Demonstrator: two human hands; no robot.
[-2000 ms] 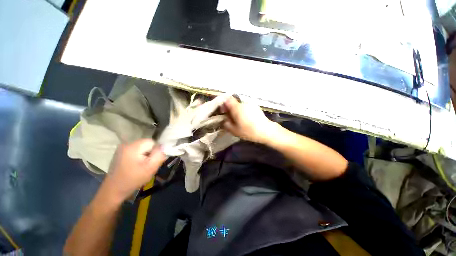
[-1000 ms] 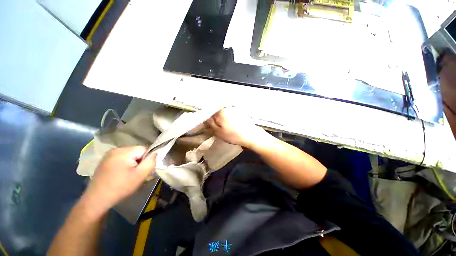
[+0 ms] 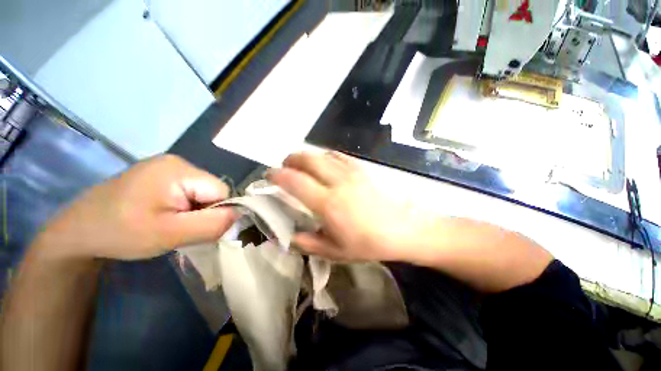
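A beige canvas bag (image 3: 261, 297) hangs in front of me between my hands, its lower part over the dark apron. My left hand (image 3: 177, 206) pinches the bag's top edge between thumb and fingers. My right hand (image 3: 330, 206) is bent over the folded upper edge just to the right, with its fingertips on the cloth; it is slightly blurred. A dark opening shows between folds below the fingers. Raw, frayed edges show on the hanging parts. No tool can be made out in my right hand.
The white table (image 3: 261, 101) runs from upper left to lower right beyond my hands. On it lie a shiny black plate (image 3: 348, 109) and a white and yellow template (image 3: 522, 130) under a sewing machine head (image 3: 518, 36). Black snips or a cable (image 3: 635, 206) lie at right. A pale panel stands upper left.
The view has tilted up, showing the machine head. Both hands have raised the bag closer to me, and my right hand has turned over the edge. More of the bag hangs down.
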